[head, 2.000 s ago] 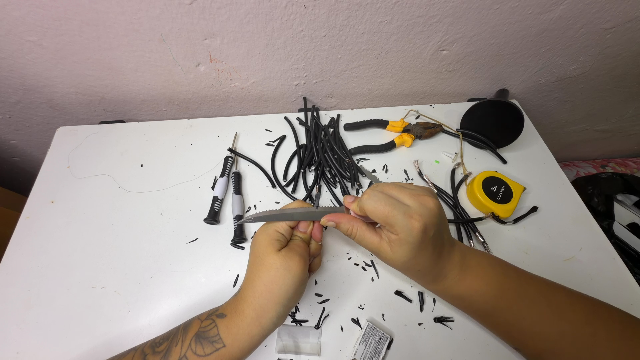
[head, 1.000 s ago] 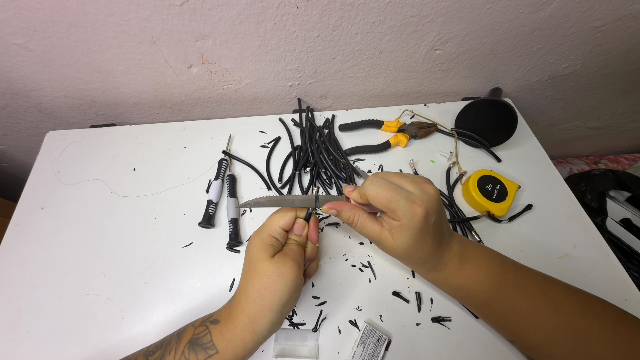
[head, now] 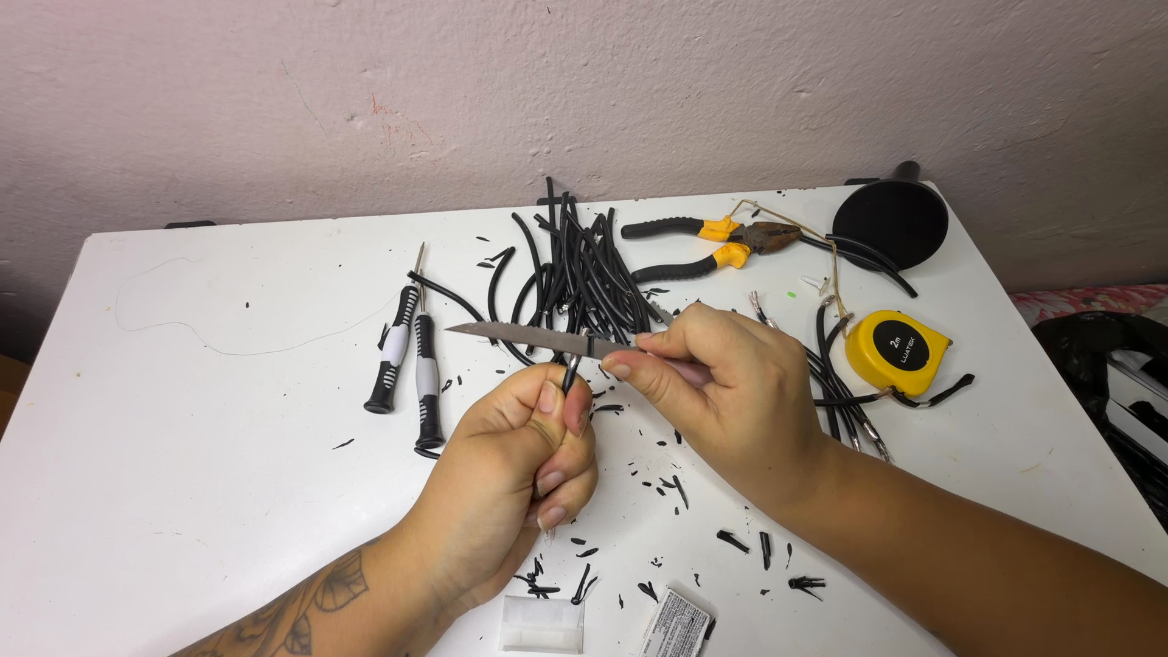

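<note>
My left hand [head: 525, 456] grips a short black-sheathed cable [head: 570, 374] upright between thumb and fingers, its upper end showing some exposed silvery metal. My right hand [head: 730, 392] holds a serrated knife blade [head: 529, 337] that points left and lies across the cable's top end. The knife's handle is hidden in the right hand. Behind both hands lies a heap of cut black cable pieces [head: 593, 265]. Black insulation scraps [head: 675, 488] are scattered beneath and around the hands. More cables with bared ends [head: 853, 411] rest to the right of my right hand.
Two precision screwdrivers [head: 392, 351] lie at left. Combination pliers [head: 721, 246] with black-yellow handles are at the back, near a round black object [head: 890, 224]. A yellow tape measure [head: 899, 351] sits right. A clear plastic piece [head: 542, 625] and a printed box [head: 675, 625] are at the front.
The blade was tilted up to the right two seconds ago; now its tip points left and slightly up. Bare metal now shows at the top of the held cable.
</note>
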